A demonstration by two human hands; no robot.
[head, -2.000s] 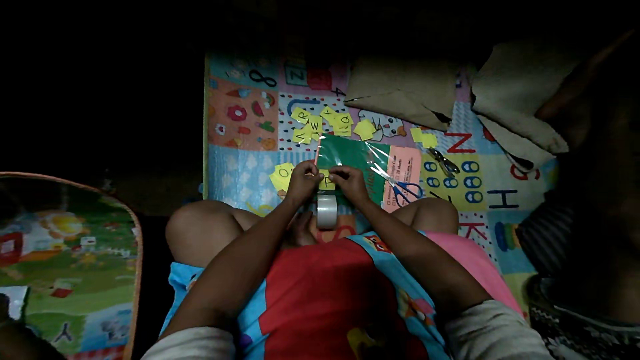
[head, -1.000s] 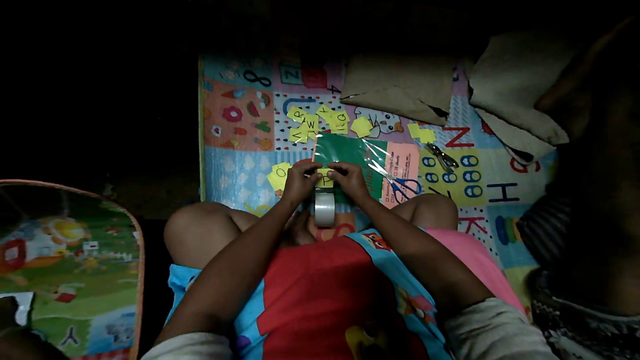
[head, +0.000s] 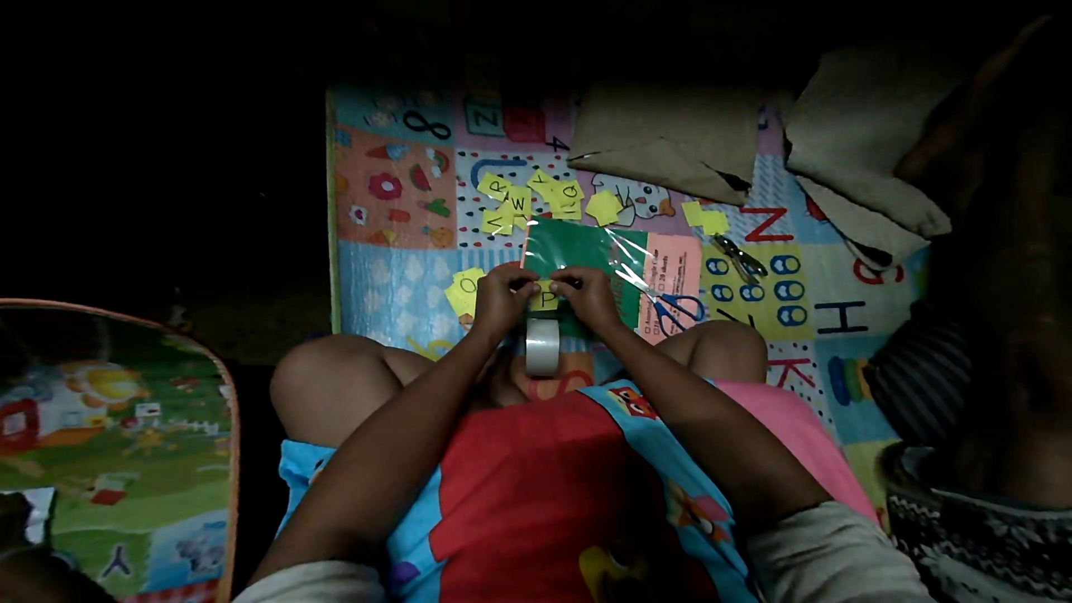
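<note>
Between my two hands is a small yellow paper piece [head: 545, 297] lettered P. My left hand [head: 506, 298] pinches its left side, and my right hand [head: 588, 295] is at its upper right, fingers bent over it. Beneath them lies a green sheet pack in clear plastic [head: 578, 243] with a pink printed part [head: 674, 276]. A roll of wide tape [head: 543, 347] stands just below my hands. Blue-handled scissors [head: 677, 311] rest on the pack's right side. One lettered yellow piece [head: 466, 291] lies left of my left hand; several more [head: 517, 203] lie above the pack.
A patterned play mat [head: 394, 289] lies under everything. Brown cardboard pieces [head: 662, 138] are at its top, with more [head: 863, 142] at the right. A dark metal tool [head: 740, 258] lies right of the pack. Another person [head: 1013, 335] sits at the right. A rounded printed board [head: 117, 435] is at the left.
</note>
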